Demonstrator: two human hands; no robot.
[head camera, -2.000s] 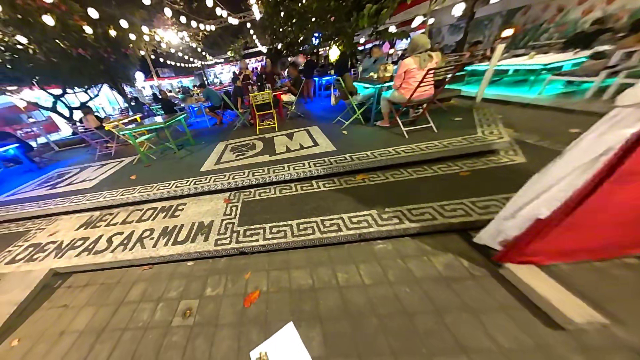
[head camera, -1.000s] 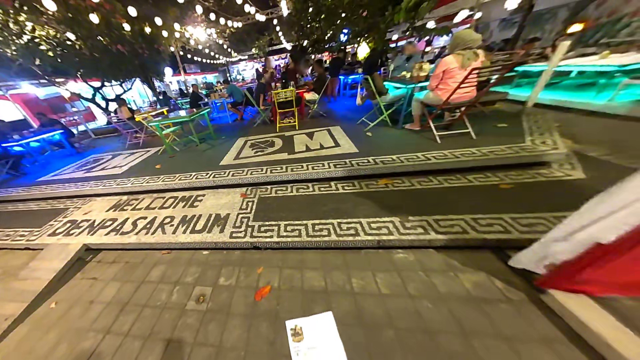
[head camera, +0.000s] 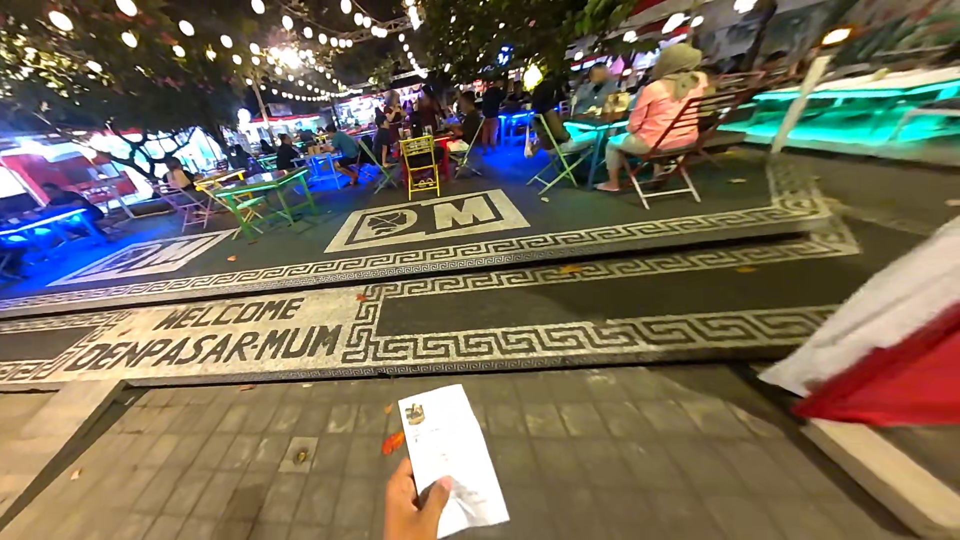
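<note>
My left hand (head camera: 416, 499) comes up from the bottom edge, near the middle of the view. It grips a white sheet of paper (head camera: 454, 457), with the thumb on top of its lower part and the other fingers partly hidden behind it. The paper is slightly creased, with a small dark picture near its upper left corner and faint print. Beneath and beyond it lie grey paving tiles. An orange-red leaf (head camera: 392, 442) shows beside the paper's left edge. My right hand is out of view.
Beyond the paving, a low step (head camera: 600, 341) with a patterned, lettered edge leads to a raised dark floor. People sit there at tables and folding chairs, including a yellow chair (head camera: 420, 161). A red and white cloth (head camera: 892, 337) hangs at the right. A drain (head camera: 300, 454) sits in the tiles.
The paper has come higher into view. My left hand, not visible in the earlier frames, now shows holding it.
</note>
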